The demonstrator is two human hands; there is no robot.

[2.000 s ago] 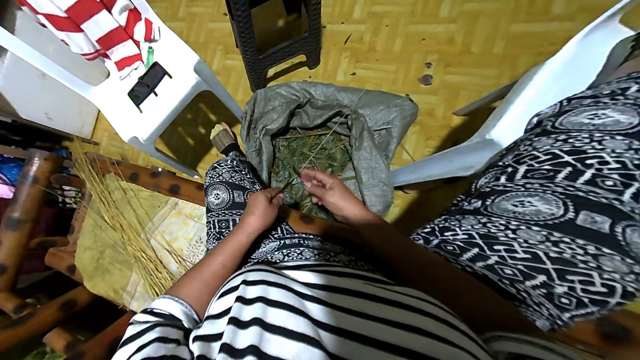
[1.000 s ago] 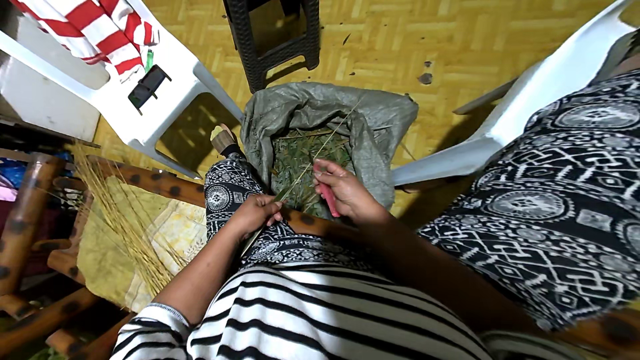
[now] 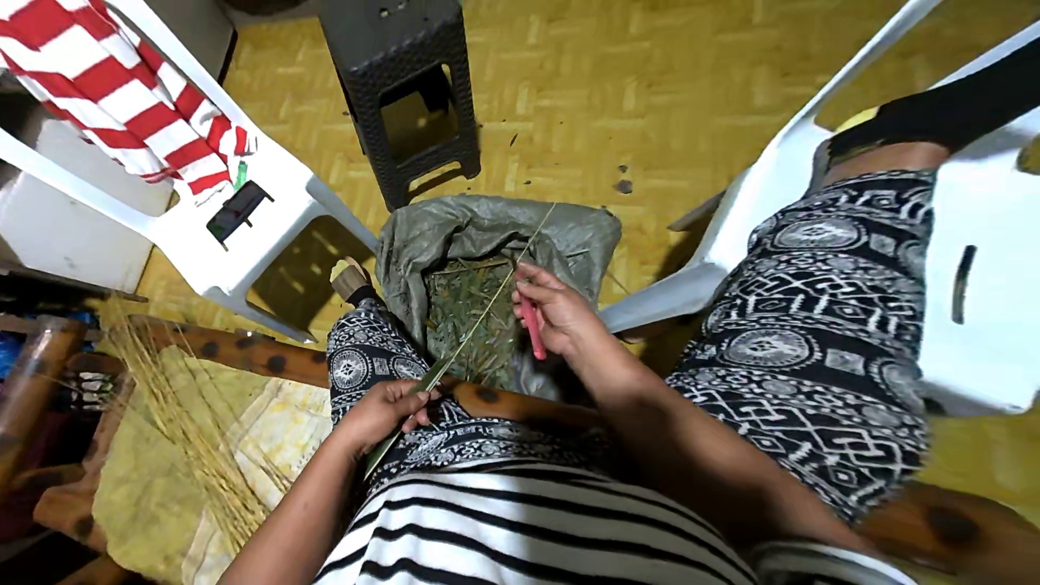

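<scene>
My left hand (image 3: pixel 388 413) is closed on a long green leaf (image 3: pixel 382 452) over my lap. From it a thin pale strip (image 3: pixel 496 299) slants up past the fingertips of my right hand (image 3: pixel 554 309). That hand holds a small tool with a pink handle (image 3: pixel 532 327); its working end is hidden by the fingers. Below both hands stands a grey woven sack (image 3: pixel 414 236) with a rolled rim, filled with green leaf scraps (image 3: pixel 471 313). On the bench at left lies a bundle of dry yellow stalks (image 3: pixel 191 439).
A white plastic chair (image 3: pixel 191 248) holds a red-and-white striped cloth (image 3: pixel 122 89) and a black phone-like object (image 3: pixel 237 213). A dark stool (image 3: pixel 390 81) stands behind the sack. My leg in patterned trousers (image 3: pixel 812 325) rests on another white chair (image 3: pixel 983 325) at right.
The pink-handled tool, not visible in the oldest frame, shows in my right hand in the later ones. Both hands have shifted a little, and the pale strip now stretches farther between them.
</scene>
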